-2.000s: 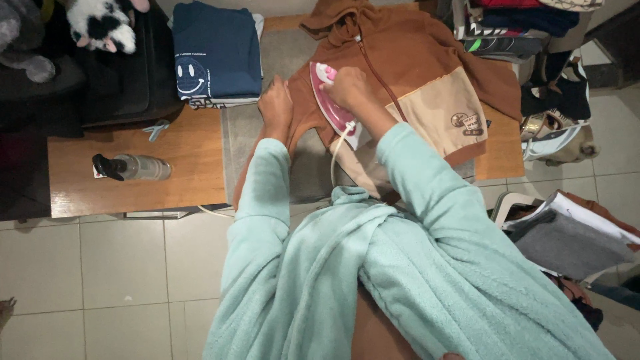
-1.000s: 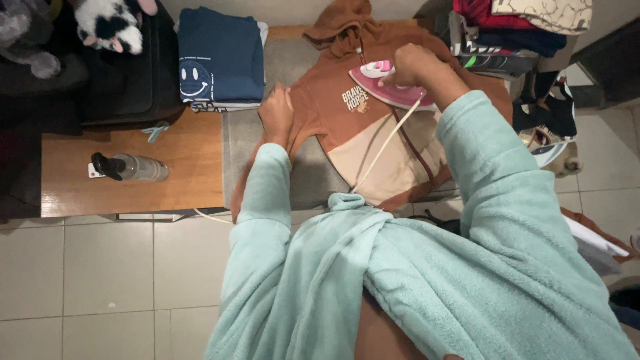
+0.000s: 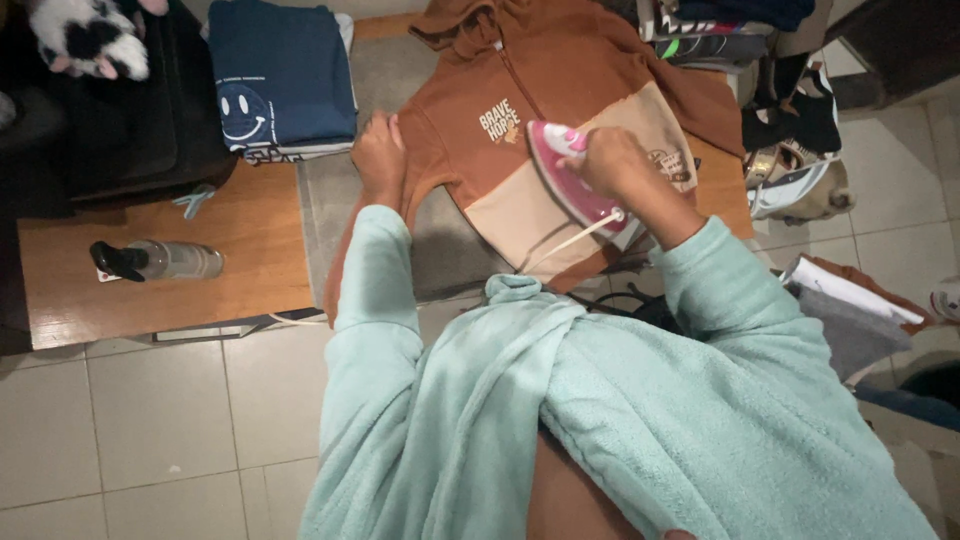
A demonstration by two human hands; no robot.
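Observation:
A brown and beige zip hoodie (image 3: 465,142) lies spread on a grey cloth (image 3: 442,262) over a wooden table. My right hand (image 3: 615,161) grips the handle of a pink and white clothes iron (image 3: 559,169), whose soleplate rests on the hoodie around the join of its brown and beige parts. A pale cord (image 3: 574,241) runs from the iron's heel down toward my robe. My left hand (image 3: 380,150) is on the hoodie's sleeve at the left, fingers curled; whether it pinches the fabric is hidden.
Folded clothes with a blue garment on top (image 3: 289,75) lie left of the hoodie. A spray bottle (image 3: 169,260) lies on the wooden table (image 3: 255,292). More clothes (image 3: 705,45) are piled at the back right. A dog's head (image 3: 825,196) shows beside a pale basin (image 3: 795,187).
My right hand has moved the iron from the hoodie's sleeve side across its chest, then down onto the beige part. The hoodie's left half, folded over earlier, now lies flat. My left hand stays near the sleeve.

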